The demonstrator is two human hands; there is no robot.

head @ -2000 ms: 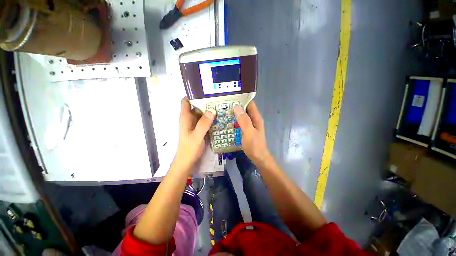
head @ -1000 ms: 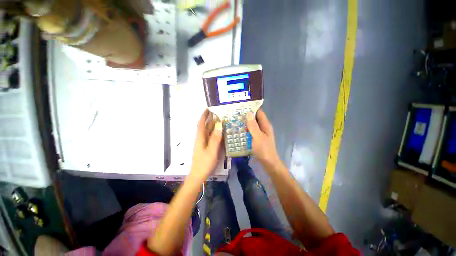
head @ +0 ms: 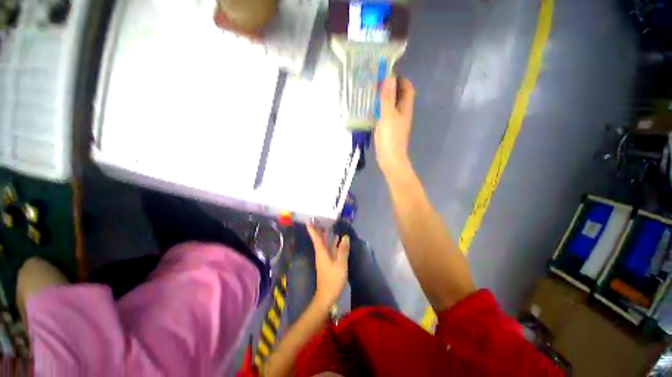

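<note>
The beige teach pendant point(head: 366, 77) is at the top centre, with its blue display cut off by the picture's upper edge. My right hand point(head: 394, 121) holds it by its lower right side. A dark blue cable end point(head: 359, 140) hangs from its bottom. My left hand point(head: 329, 259) is off the pendant, low at the table's front corner, near a blue and black item point(head: 345, 213). Its fingertips are blurred, and whether they hold anything cannot be told.
The white machine table point(head: 203, 110) is on the left, with part of a brown cylinder point(head: 247, 15) at its top. A person in a pink top point(head: 191, 309) is at lower left. Blue-filled crates point(head: 594, 235) stand at right beyond a yellow floor line point(head: 502, 151).
My left hand has let go of the pendant and moved down to the table's front corner. The pendant, now in my right hand alone, sits higher in the picture. The view has shifted.
</note>
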